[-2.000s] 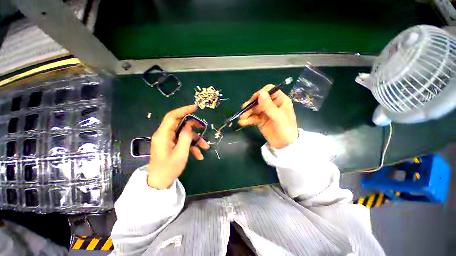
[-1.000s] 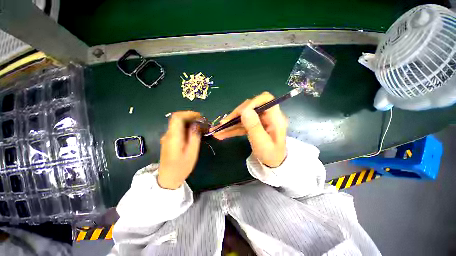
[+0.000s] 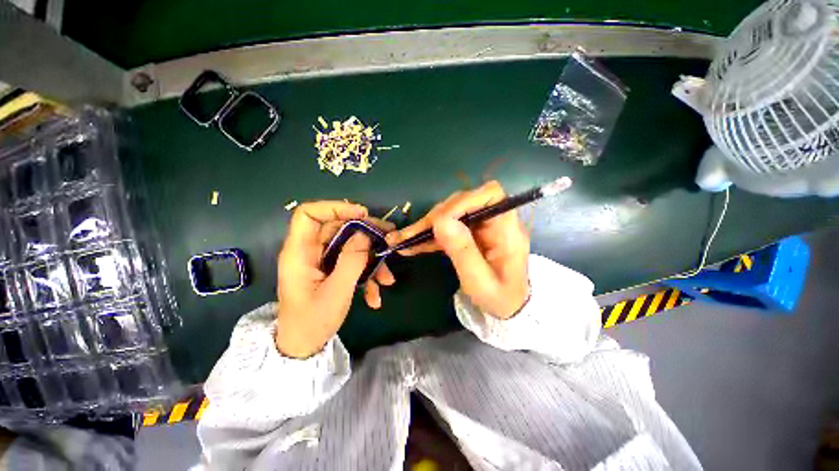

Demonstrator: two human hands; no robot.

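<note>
My left hand [image 3: 317, 276] holds a dark watch case frame [image 3: 355, 225] with a shiny edge, thumb across its opening. My right hand [image 3: 483, 253] holds a slim dark pen-like tool [image 3: 501, 208] like a pencil; its pale end points up and right, and its tip is at the frame's right side. Whether the tip touches the frame or a small part there is too small to tell. A pile of small cream parts [image 3: 348, 145] lies beyond my left hand, with a few loose pieces near my fingers.
Two dark frames [image 3: 248, 120] lie together at the back left, another frame [image 3: 218, 272] at the left. A clear blister tray [image 3: 101, 276] fills the far left. A zip-lock bag [image 3: 581, 106] lies back right, beside a white fan [image 3: 777, 101]. A blue stool [image 3: 782, 273] stands right.
Two seconds ago the tool tip was at the loose parts on the bench; now it is at the held frame. The hands came together. The camera view has shifted.
</note>
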